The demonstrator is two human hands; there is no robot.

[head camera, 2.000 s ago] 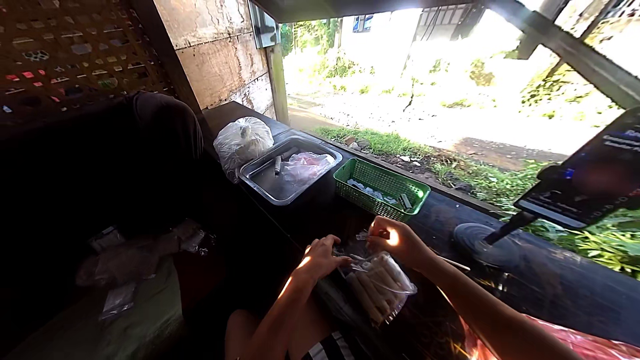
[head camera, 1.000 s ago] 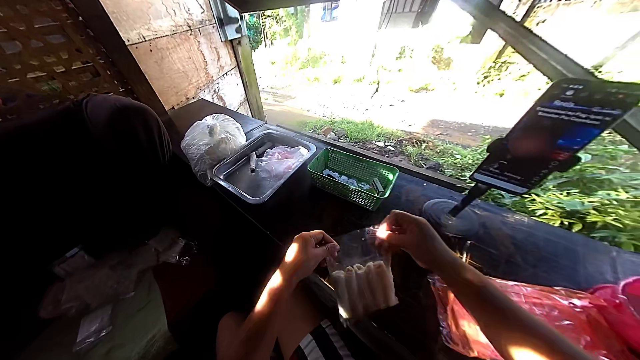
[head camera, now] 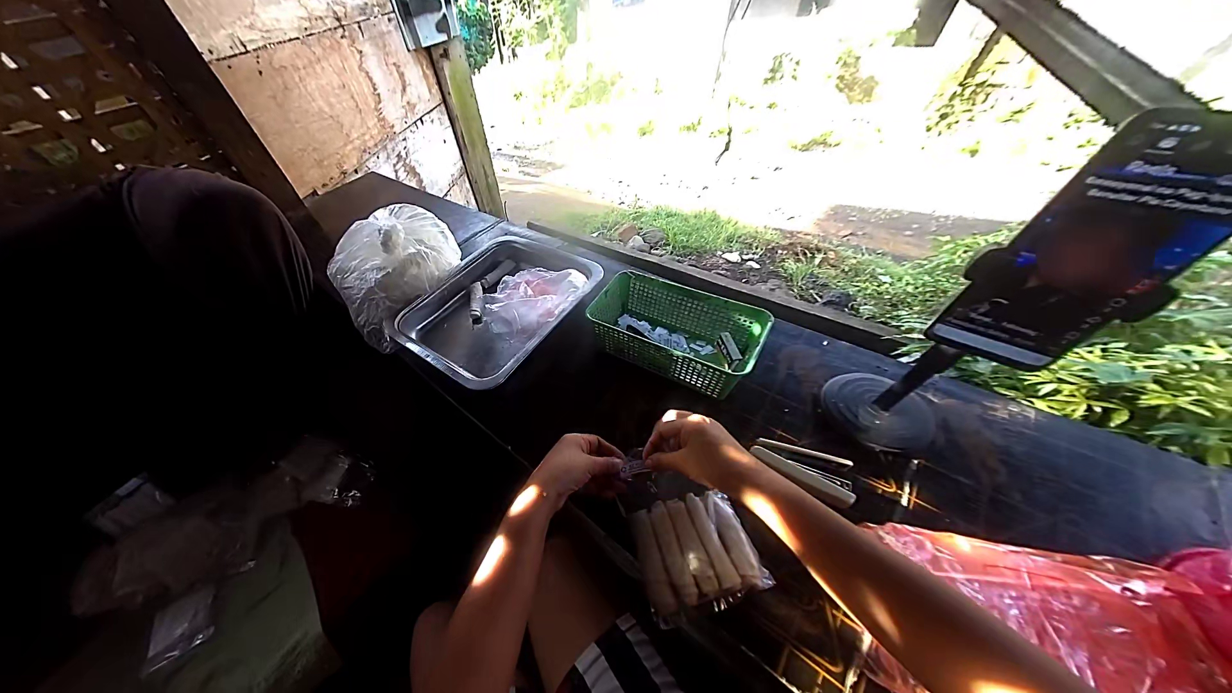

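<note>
A clear plastic bag of pale rolled food sticks (head camera: 695, 551) lies at the dark table's near edge, several rolls side by side in it. My left hand (head camera: 579, 466) pinches the bag's gathered top on one side. My right hand (head camera: 695, 449) pinches the same top from the other side, its fingertips close to the left ones. Just right of my right hand lies a stapler (head camera: 807, 474), partly behind the forearm. A green plastic basket (head camera: 664, 362), holding small white pieces and a little box, stands beyond the hands.
A steel tray (head camera: 462, 362) holds a crumpled plastic bag and small rolls, beside a knotted white bag (head camera: 393, 265). At right a phone (head camera: 1088, 241) stands on a round-based holder (head camera: 878, 412). Red plastic (head camera: 1059, 587) lies near my right arm. More clear packets (head camera: 183, 626) lie lower left.
The bag hung spread and upright between my hands one second ago; now its rolls lie lower and its top is gathered between my fingers, with the hands closer together.
</note>
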